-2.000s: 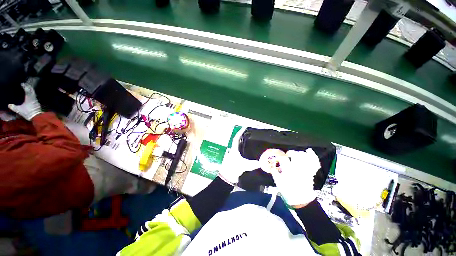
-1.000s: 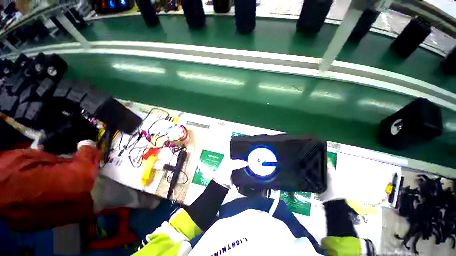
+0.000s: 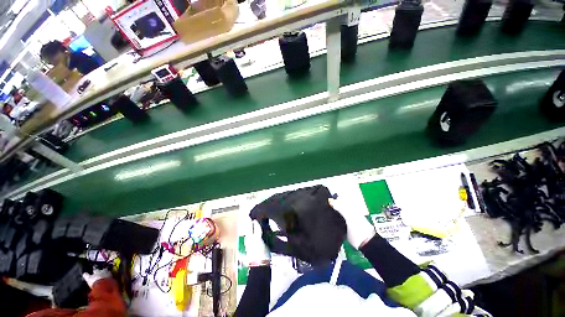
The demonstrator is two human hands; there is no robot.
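A black speaker cabinet [image 3: 303,223] is tilted up in front of my chest, over the bench. My left hand [image 3: 256,246], in a white glove, is at its left side. My right hand [image 3: 356,224], also in a white glove, is at its right side. Both hands hold the cabinet between them, and the fingers are partly hidden. The round driver does not show now. Printed white-and-green sheets [image 3: 402,231] lie flat under the work.
A heap of black curved strips [image 3: 526,195] lies at the right, beside slim dark sticks [image 3: 474,192]. Cables, a yellow tool [image 3: 181,288] and a black bar [image 3: 217,278] lie at the left, near a red-sleeved person [image 3: 104,298]. A green conveyor [image 3: 248,151] carrying speakers runs behind the bench.
The cabinet has turned and tilted, so its lit driver face is out of sight. My right hand shows more clearly at its side. The camera view has swung, showing more of the hall.
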